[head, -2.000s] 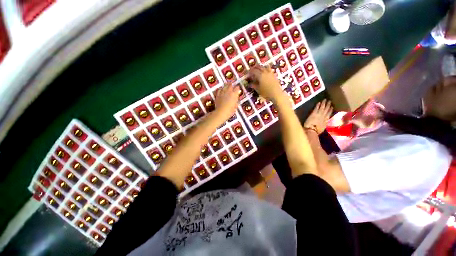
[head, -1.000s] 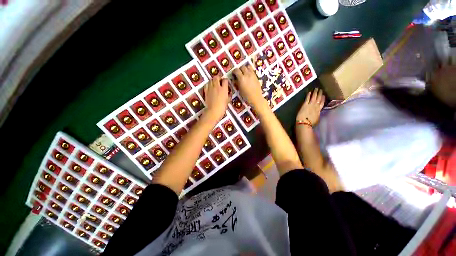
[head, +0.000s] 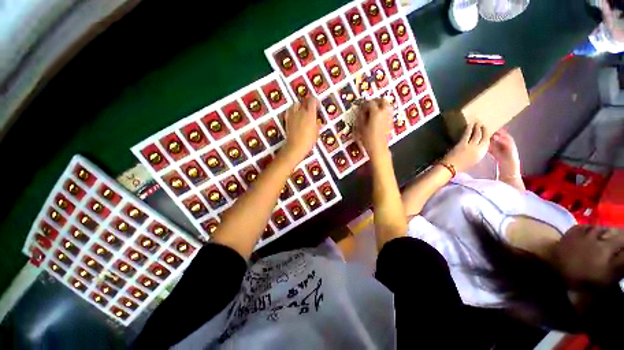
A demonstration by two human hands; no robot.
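Note:
White compartment trays hold red units with gold centres: a left tray (head: 89, 213), a middle tray (head: 198, 114) and a right tray (head: 306, 29). My left hand (head: 302, 124) is over the edge between the middle and right trays, its fingertips bent down near a pocket. My right hand (head: 373, 123) is over the right tray, at the heap of small black and cream pieces (head: 368, 89), fingers curled. The fingertips of both hands are hidden or too small to tell what they hold.
A neighbouring worker (head: 479, 225) sits at the right, hands by a brown cardboard box (head: 494, 102). Red-and-white pens (head: 485, 59) lie on the dark bench. A white fan (head: 502, 7) is at the top right. A printed strip (head: 131, 179) lies between the left and middle trays.
My right hand has moved right from near my left hand onto the heap of small pieces. My left hand stays near the trays' shared edge. The neighbour's hand has moved up to the box.

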